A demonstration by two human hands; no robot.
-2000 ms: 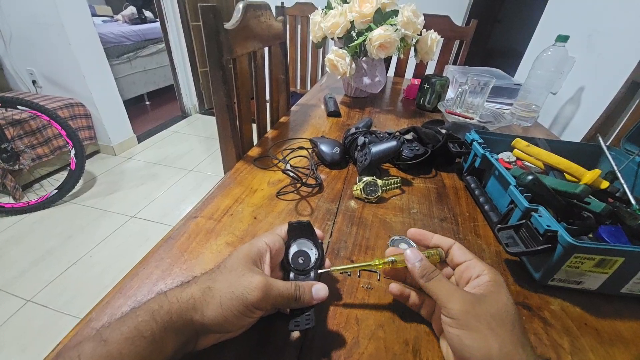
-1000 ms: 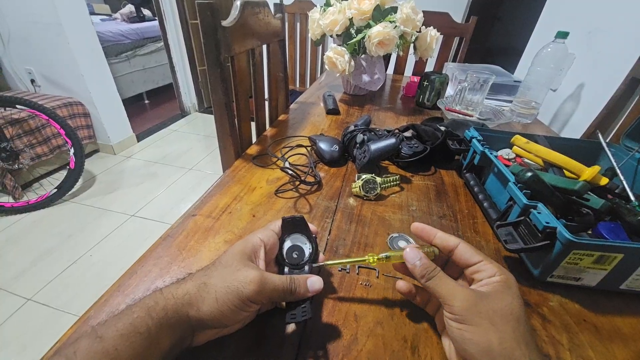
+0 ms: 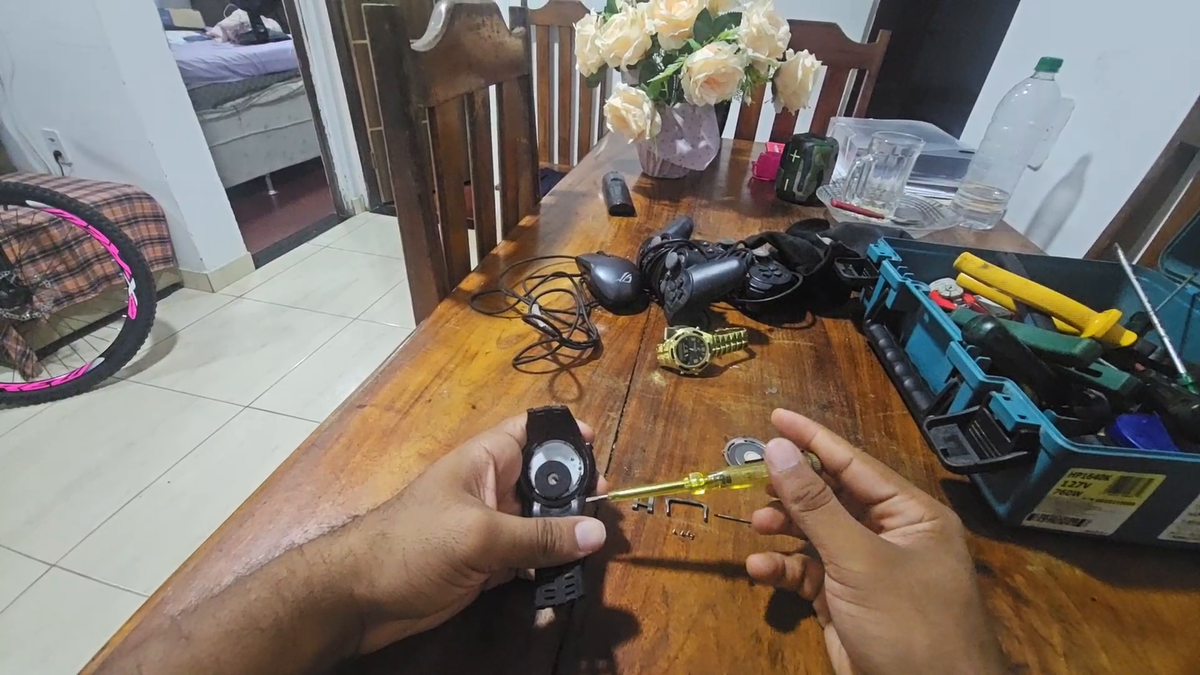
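My left hand point(image 3: 487, 544) grips a black wristwatch point(image 3: 557, 469), its underside facing up and its black strap hanging toward me. Between the thumb and fingers of my right hand point(image 3: 844, 525) is a screwdriver point(image 3: 703, 483) with a transparent yellow handle. Its tip is at the lower right edge of the watch case; whether it touches cannot be told. A round metal watch back point(image 3: 743, 451) lies on the table just behind the handle. Small metal brackets point(image 3: 687, 509), tiny screws point(image 3: 683, 533) and a thin pin-like tool point(image 3: 732, 518) lie between my hands.
A gold wristwatch point(image 3: 694, 350) lies farther back, near a wired mouse point(image 3: 612, 281) and black game controllers point(image 3: 703, 281). At right stands a teal toolbox point(image 3: 1059, 469) full of tools. Behind are a flower vase point(image 3: 679, 141), a glass mug point(image 3: 884, 173) and a plastic bottle point(image 3: 1008, 145). A wooden chair point(image 3: 459, 141) borders the table's left.
The wristwatch has turned slightly in my left hand since the oldest frame. The screwdriver stays in my right hand, its tip still near the case edge.
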